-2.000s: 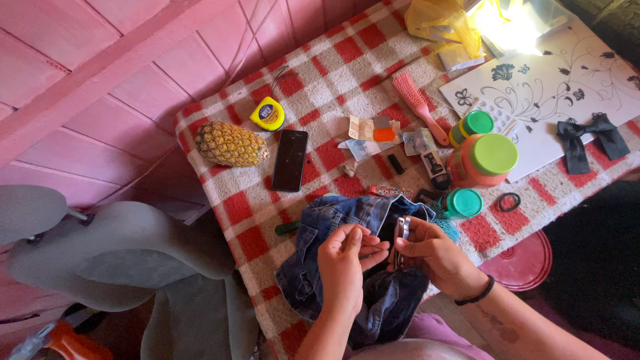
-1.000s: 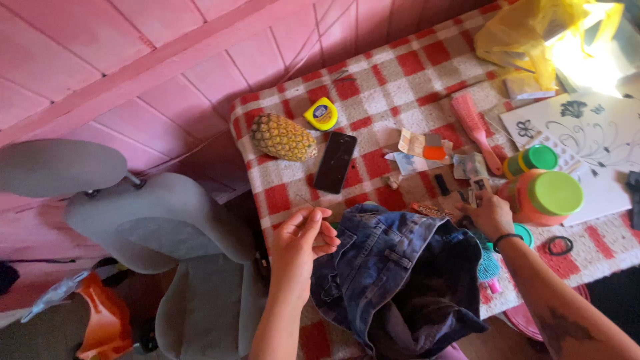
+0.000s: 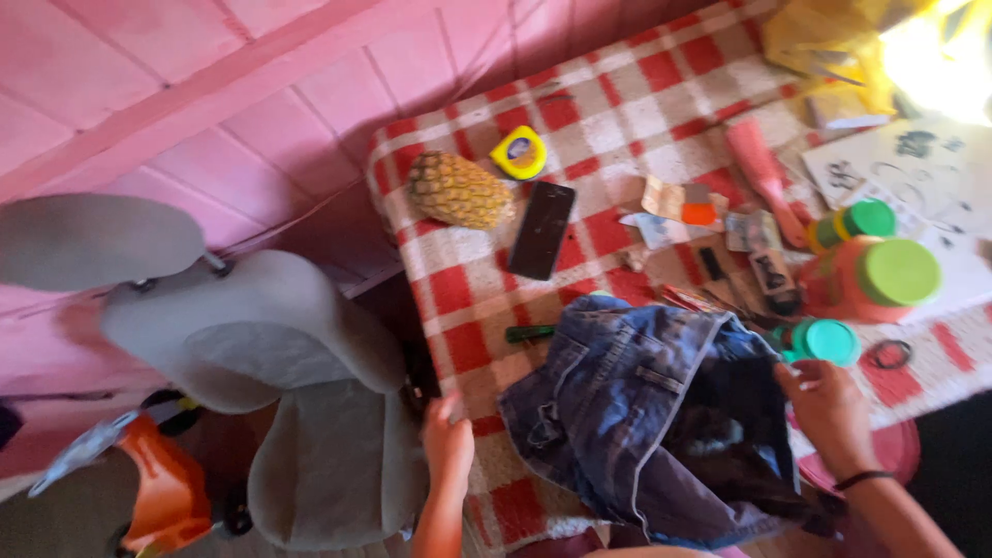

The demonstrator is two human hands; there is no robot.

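Note:
Blue denim jeans (image 3: 620,403) lie bunched at the near edge of the table, their dark opening facing right. At that opening's right edge, my right hand (image 3: 829,411) has its fingertips on the denim, just below a teal-lidded jar (image 3: 829,342). My left hand (image 3: 448,438) is at the table's left edge, blurred, apart from the jeans; whether it pinches anything cannot be made out. A green handle (image 3: 529,333) sticks out from under the denim on the left. Beyond the jeans lie a black smartphone (image 3: 542,231), a pineapple (image 3: 461,191) and a yellow tape measure (image 3: 521,153).
A checked blanket (image 3: 612,85) covers the table. Toward the right are a pink hairbrush (image 3: 763,174), papers, an orange jar with a green lid (image 3: 899,271), a hair tie (image 3: 889,354) and a yellow plastic bag (image 3: 821,35). A grey car seat (image 3: 333,457) stands left, beside an orange object (image 3: 163,488).
My right hand has moved from the small items beside the jars to the jeans' right edge. The small metal tool it held two seconds ago is out of it. My left hand has moved left.

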